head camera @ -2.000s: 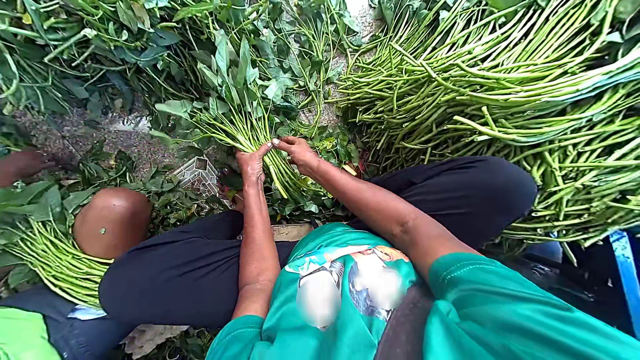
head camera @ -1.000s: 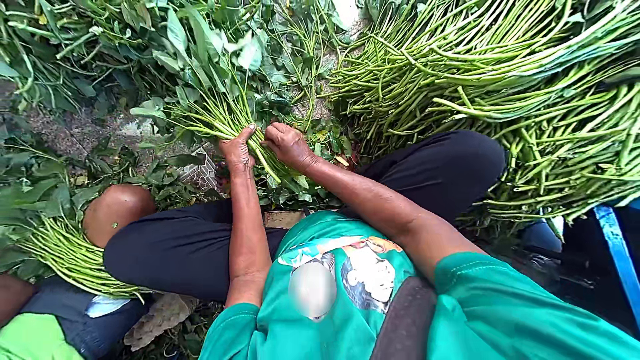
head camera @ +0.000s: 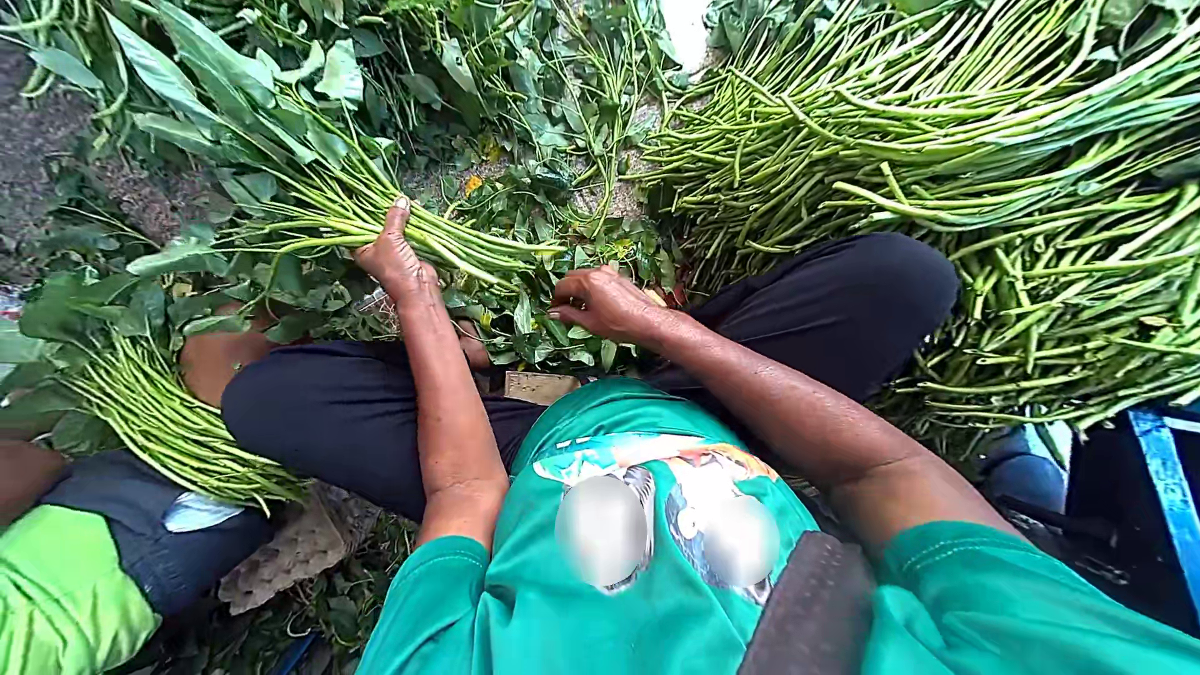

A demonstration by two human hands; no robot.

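Observation:
My left hand (head camera: 398, 251) grips a bunch of leafy green stems (head camera: 347, 202), with the thumb across the top. The broad leaves fan out to the upper left and the cut stem ends point right, over my lap. Just right of those ends is my right hand (head camera: 605, 302), its fingers curled and apart from the bunch; nothing shows between them. Below both hands, loose leaves (head camera: 525, 328) lie on the ground between my legs.
A large heap of long green stems (head camera: 900, 141) fills the right side, beyond my knee. More leafy greens (head camera: 506, 84) lie ahead. At the left, another person in a lime-green top (head camera: 70, 591) sits by a bundle of stems (head camera: 169, 422). A blue metal bar (head camera: 1167, 497) stands at the lower right.
My right hand has come off the bunch and is now separate from it. My left hand has moved left with the bunch, whose stem ends now point more to the right.

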